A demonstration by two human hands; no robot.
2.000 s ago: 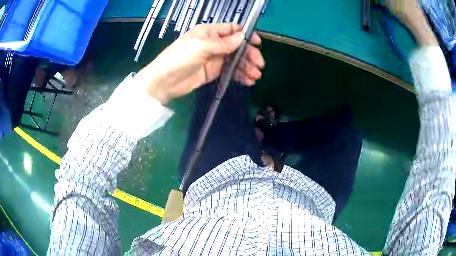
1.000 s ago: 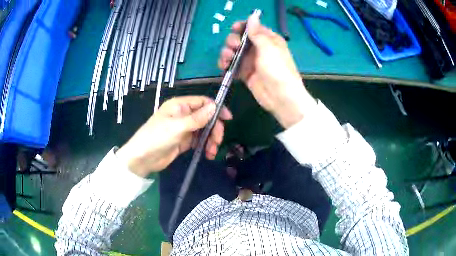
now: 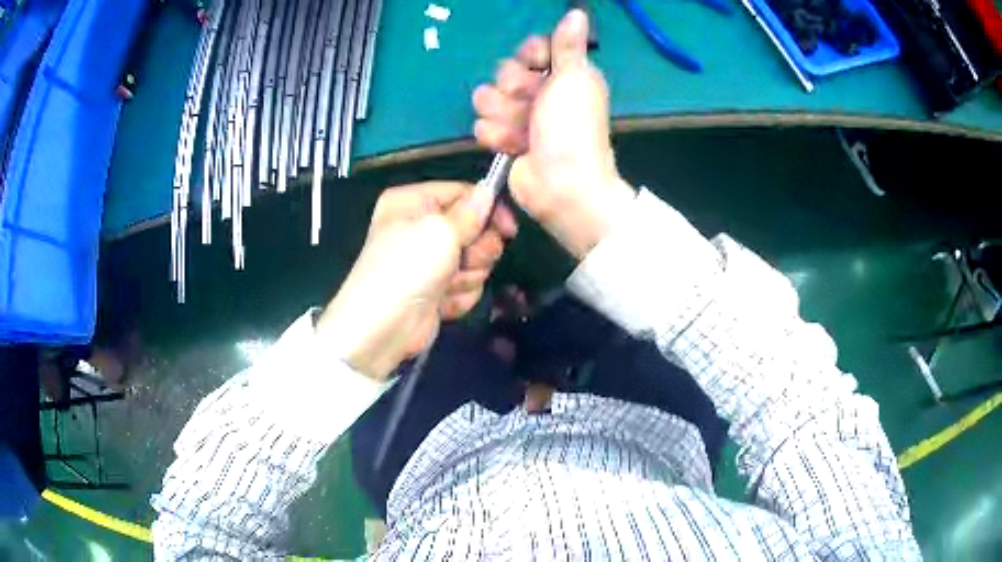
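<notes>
A slim metal tube [image 3: 500,173] runs slantwise over my lap, from upper right to lower left. My left hand [image 3: 423,263] is closed around its middle. My right hand [image 3: 557,126] is closed around its upper part, close above the left hand. A short silver stretch shows between the hands, and the lower end looks dark and blurred over my left thigh. My fingers hide most of the upper part, so I cannot tell whether a ring is on it.
Several parallel grey tubes [image 3: 282,93] overhang the bench edge at left, beside a large blue bin [image 3: 60,187]. White scraps [image 3: 432,38] and blue-handled pliers [image 3: 663,35] lie beyond my hands. At right are a blue tray [image 3: 841,57] of black parts and a dark tray [image 3: 943,66].
My right hand came from the upper right onto the tube. Since then both hands have closed tighter around it and the gap between them has shrunk. The view has shifted slightly.
</notes>
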